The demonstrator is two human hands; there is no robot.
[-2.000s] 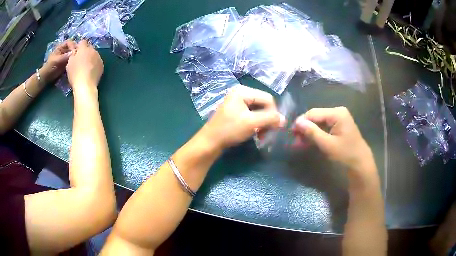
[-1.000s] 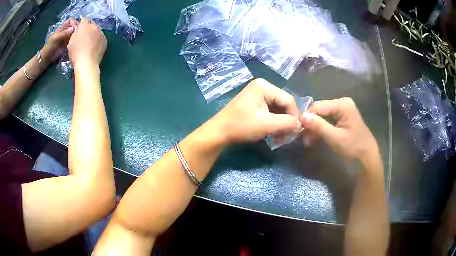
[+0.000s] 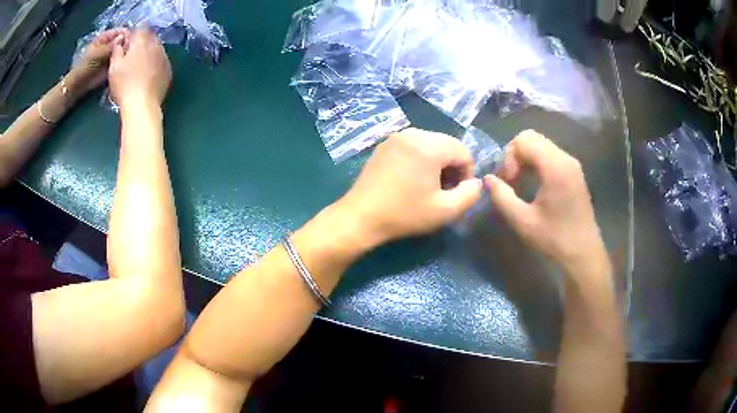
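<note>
A small clear zip-lock bag (image 3: pixel 482 150) is held upright between my two hands, above the table. My left hand (image 3: pixel 416 181), with a metal bangle on the wrist, pinches its near edge between thumb and fingers. My right hand (image 3: pixel 545 193) has thumb and finger at the same edge, touching or nearly touching my left fingertips. My fingers hide much of the bag, and its contents cannot be made out. A glaring pile of clear bags (image 3: pixel 436 56) lies just beyond my hands.
At left, another person's hands (image 3: pixel 133 68) work at a bluish bag heap (image 3: pixel 174 18). A smaller bag clump (image 3: pixel 693 189) lies beyond the table seam (image 3: pixel 628 161). Yellow-green scraps (image 3: pixel 687 68) and pale posts (image 3: pixel 621 12) are at upper right.
The view has shifted, so the pile sits higher in the picture than at first. My hands have come together on the bag, and my right fingers have moved up along its edge.
</note>
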